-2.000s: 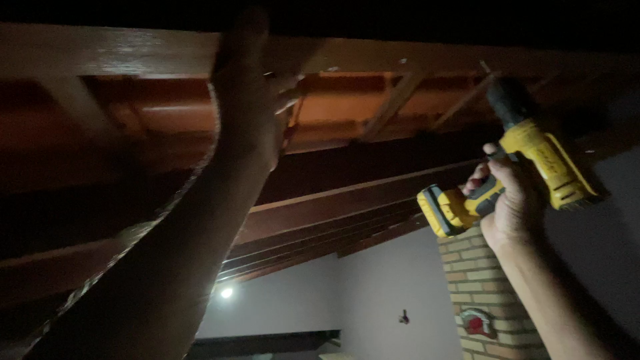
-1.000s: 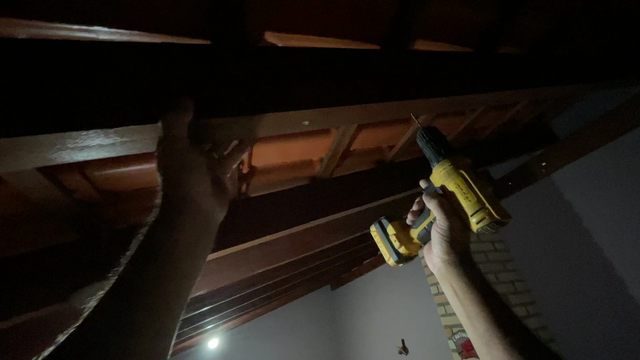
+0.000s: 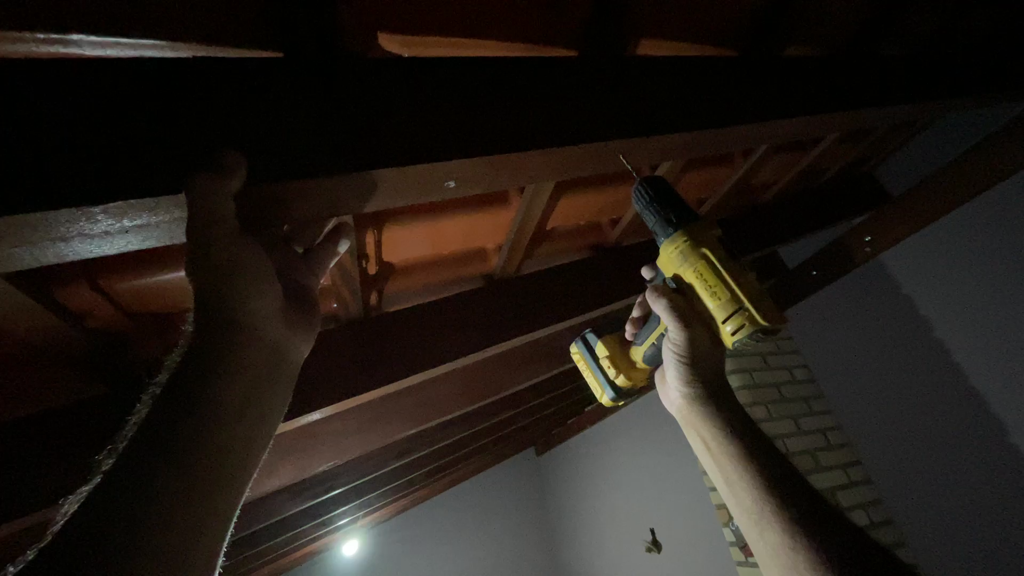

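Observation:
My left hand [image 3: 256, 264] reaches up on the left and grips the underside of a wooden roof beam [image 3: 512, 170], its thumb up on the near face and its fingers partly hidden behind. My right hand [image 3: 688, 340] is wrapped around the handle of a yellow and black Vonder cordless drill [image 3: 708, 280]. A thin drill bit [image 3: 628, 165] sits in the black chuck and points up and left at the beam's lower edge. Whether the tip touches the wood cannot be told. The yellow battery pack [image 3: 600, 368] is at the handle's base.
Orange roof tiles [image 3: 440, 232] and short wooden battens [image 3: 524, 228] show beyond the beam. More dark rafters [image 3: 448, 384] slope behind. A brick column [image 3: 800, 424] stands at the right against a grey wall [image 3: 904, 384]. A lit lamp [image 3: 350, 547] shines low down; the upper area is very dark.
The view has shifted upward, showing more of the roof above the beam. The drill stays in my right hand, its bit now seen against the beam's lower edge. My left hand remains at the beam.

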